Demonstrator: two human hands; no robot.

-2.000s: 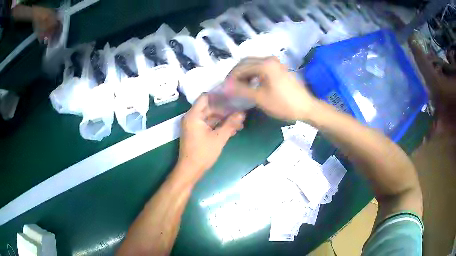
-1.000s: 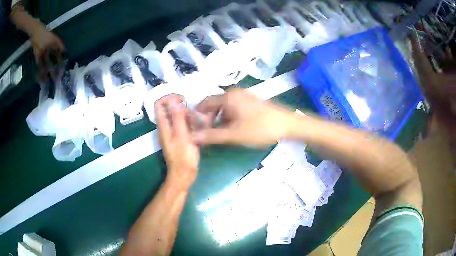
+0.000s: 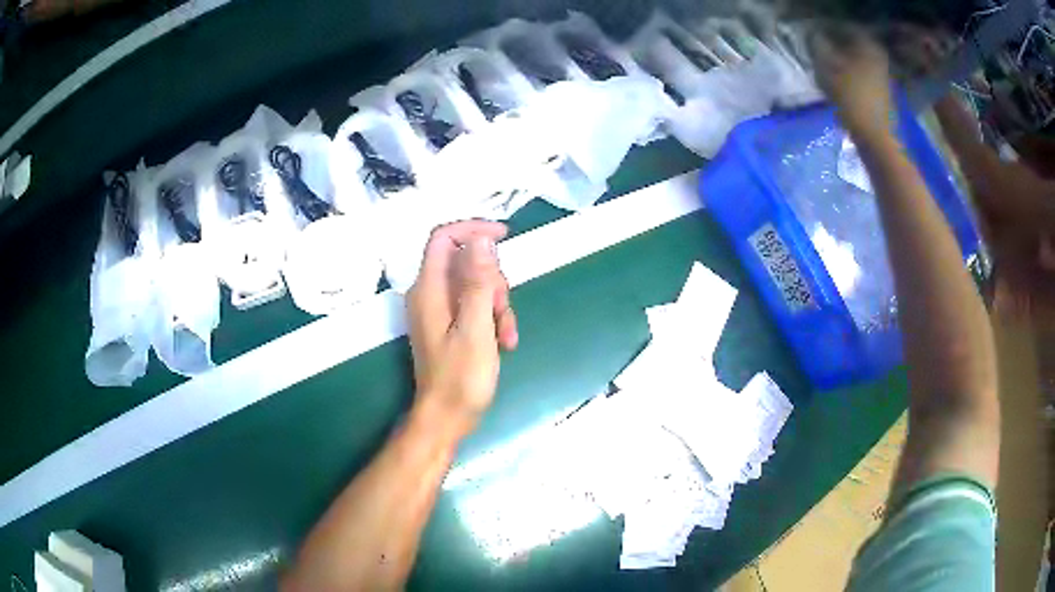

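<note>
Bagged products with dark coiled cables lie side by side in a long row across the green surface, their white pouches overlapping. My left hand is over the white strip, just below the row, fingers loosely curled, with nothing visible in it. My right hand is at the far edge of the blue plastic tray, my forearm crossing over the tray. That hand is blurred and its fingers are hidden. Small clear bags lie in the tray.
Loose white leaflets lie fanned on the green surface at centre right. The white strip runs below the row. A white box-like stack is at the lower left. Brown cardboard is below the edge. Blurred arm-like shapes show at right.
My right hand has moved from my left hand to the tray's far end. My left hand has moved slightly right. The other person's hand at upper left is gone. The row's near end has shifted slightly.
</note>
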